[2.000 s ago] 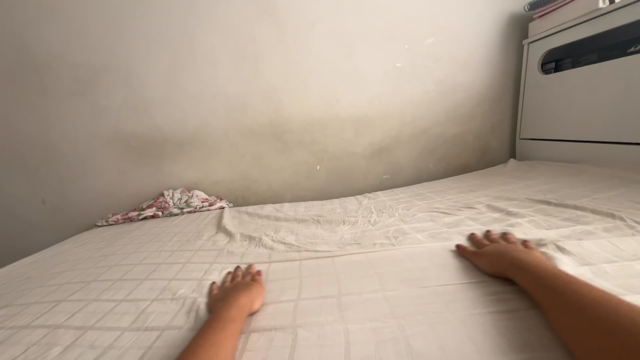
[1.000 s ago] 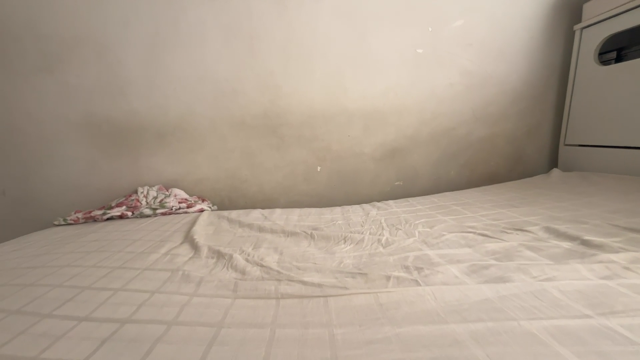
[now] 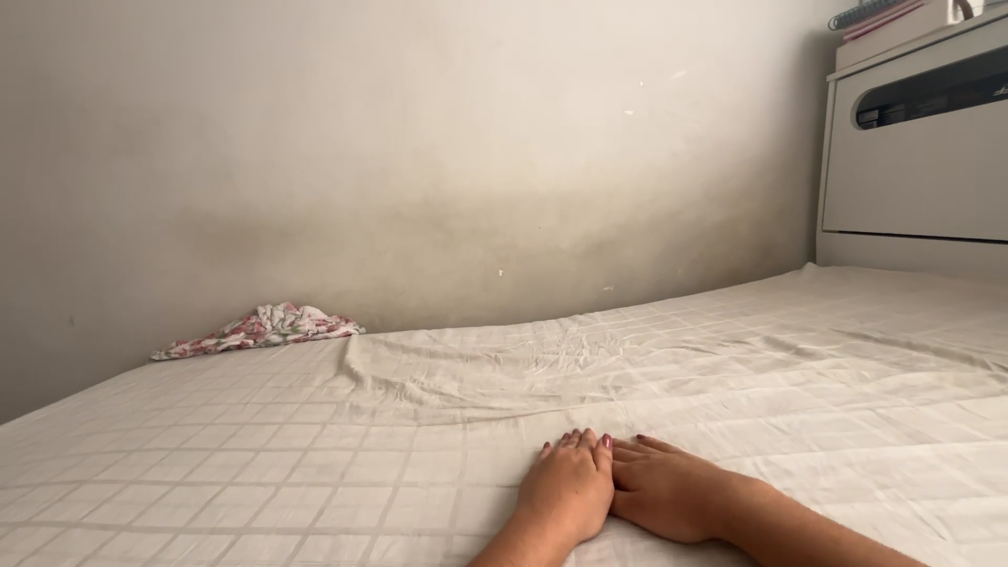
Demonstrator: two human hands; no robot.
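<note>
A cream bed sheet with a grid pattern covers the bed, rumpled toward its far middle. My left hand lies palm down on the sheet near the lower middle, holding nothing. Right beside it, my right hand also rests palm down with its fingers pointing up and left. The two hands touch, and the left thumb side meets the right fingertips. Where they meet, some fingertips are partly hidden.
A crumpled floral cloth lies at the bed's far left edge, against a stained wall. At the right stands a white headboard or cabinet with an oval-ended slot. A spiral-bound notebook and other items sit on top.
Two seconds ago my hands lay well apart on the sheet; one second ago neither was in view. Now they are together on the sheet.
</note>
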